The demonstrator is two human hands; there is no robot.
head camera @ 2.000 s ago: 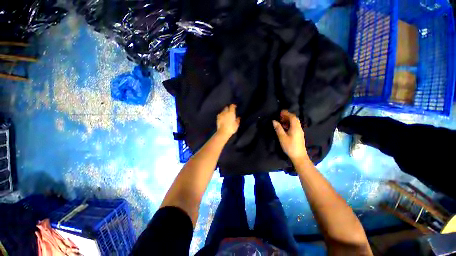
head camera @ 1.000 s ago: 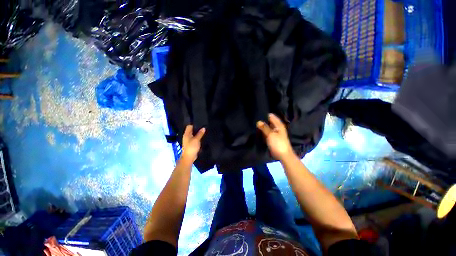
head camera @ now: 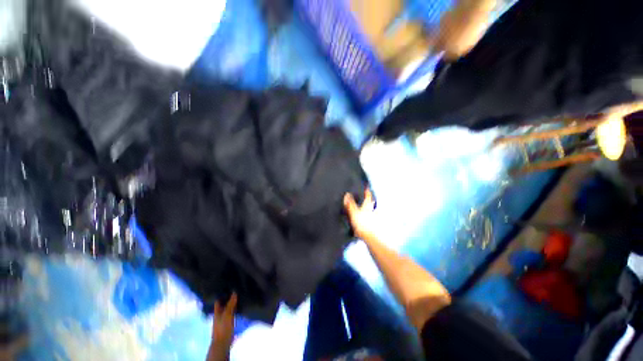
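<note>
A large heap of black garments (head camera: 261, 183) lies in front of me over a blue crate (head camera: 141, 236), of which only bits of the edge show at the left. My right hand (head camera: 361, 215) is at the heap's right edge, thumb and fingers against the cloth; some fingers may be hidden. My left hand (head camera: 224, 317) is at the heap's near edge, low in the picture, with its fingertips against or under the cloth. The picture is blurred, so I cannot tell if either hand grips the cloth.
Black shiny sheeting (head camera: 77, 204) lies at the left, with a blue plastic bag (head camera: 137, 289) on the floor. A blue crate (head camera: 345, 53) with brown cardboard stands at the top. A dark-clothed person (head camera: 522, 63) is at the upper right, near a wooden frame (head camera: 557, 144). Red items (head camera: 553, 282) lie lower right.
The view has turned and blurred, so the heap appears further left. My hands have moved from on top of the cloth to its near and right edges, further apart.
</note>
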